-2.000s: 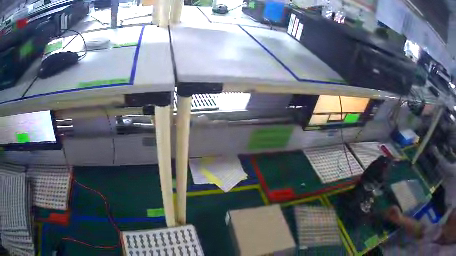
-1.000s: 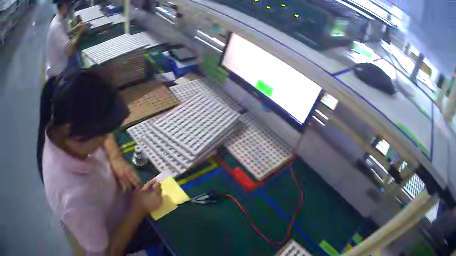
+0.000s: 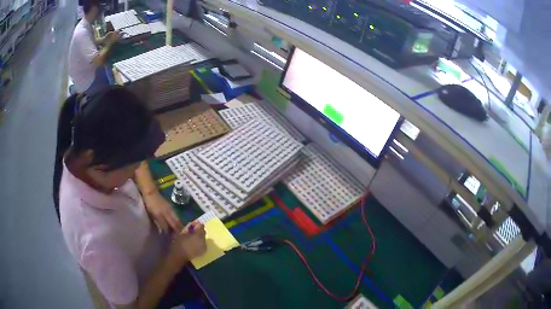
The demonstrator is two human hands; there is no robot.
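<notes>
Neither of my hands is in the picture. Nearest in front, a seated person in a pink top bends over a yellow sheet on the green mat, one hand on it with what looks like a pen. A black hand tool with a red cable lies right of the sheet. Behind it, white parts trays are stacked unevenly, and another parts tray lies to their right. A brown tray lies to their left. A small metal-topped bottle or jar stands by the person's arm.
A monitor stands under the upper shelf, which holds a black mouse. A taller tray stack and a blue bin are farther back. Another seated person is beyond. A pale shelf post crosses the lower right.
The view has swung from the shelf posts and bench to the seated person. Since one second ago, it has shifted slightly, so the bench and person sit a little farther right and appear sharper.
</notes>
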